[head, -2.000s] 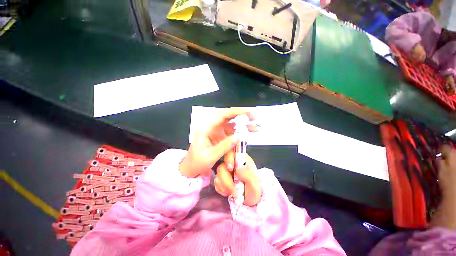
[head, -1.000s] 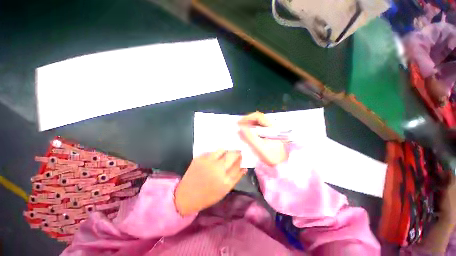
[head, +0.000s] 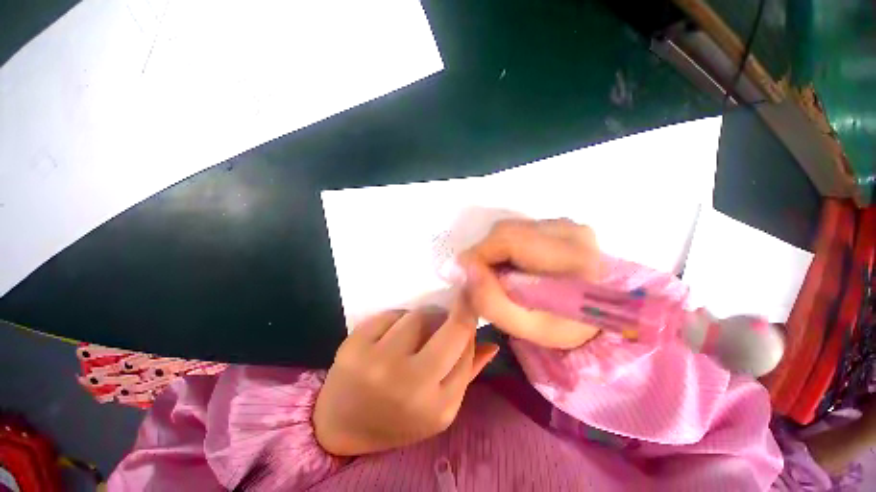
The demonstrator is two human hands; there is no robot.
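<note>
A white paper sheet (head: 615,183) lies in front of me on the dark green bench top. My right hand (head: 533,279) holds a thick pink pen (head: 624,312), slanted, with its pale round knob at the right and its tip end down at the paper. Faint small marks show on the sheet beside the tip end. My left hand (head: 399,384) lies flat on the sheet's lower left edge, its fingertips near the pen's tip end, holding nothing. The tip itself is blurred.
A large white paper strip (head: 173,106) lies at the upper left. Another paper strip (head: 754,264) lies right of the sheet. Red trays (head: 816,336) stand at the right. Pinkish-red flat pieces (head: 130,375) show at the lower left. A brown-edged raised platform (head: 797,135) is at the upper right.
My hands have parted from the upright pen. My right hand now holds it slanted over the sheet, and my left hand rests on the paper. The view has moved closer to the bench.
</note>
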